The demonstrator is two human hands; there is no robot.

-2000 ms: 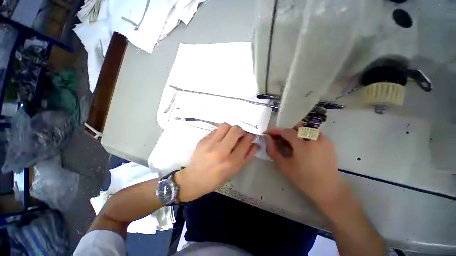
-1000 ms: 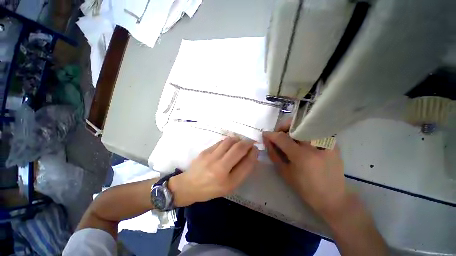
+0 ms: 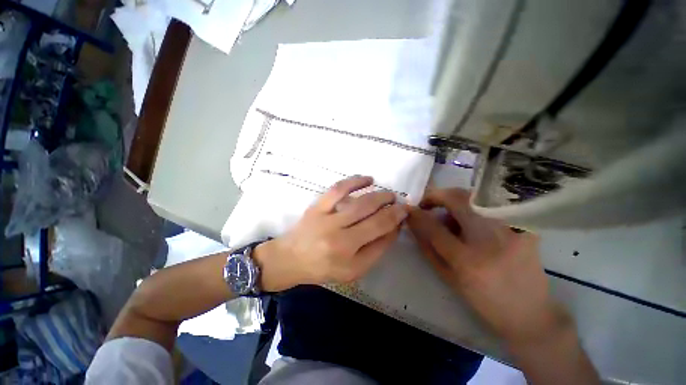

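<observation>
A white fabric panel (image 3: 342, 83) lies flat on the pale table, its right edge at the sewing machine head (image 3: 556, 105). A dark edge line (image 3: 338, 134) runs across it to the presser foot (image 3: 450, 150). My left hand (image 3: 331, 233), with a watch at the wrist, presses on the lower part of the panel, fingers bent near its front edge. My right hand (image 3: 481, 256) pinches the panel's lower right corner, thumb and finger meeting beside my left fingertips. The machine head partly covers the area above my right hand.
Loose white pieces (image 3: 226, 19) lie at the table's far edge. A brown wooden edge (image 3: 159, 98) is at the left. White pieces (image 3: 214, 319) lie below my left forearm. Plastic bags (image 3: 64, 195) and a blue rack (image 3: 71, 30) stand on the floor side at left.
The view has shifted, and the machine head looks larger and lower. My left fingers have moved slightly right and flattened on the cloth. My right hand still pinches the corner.
</observation>
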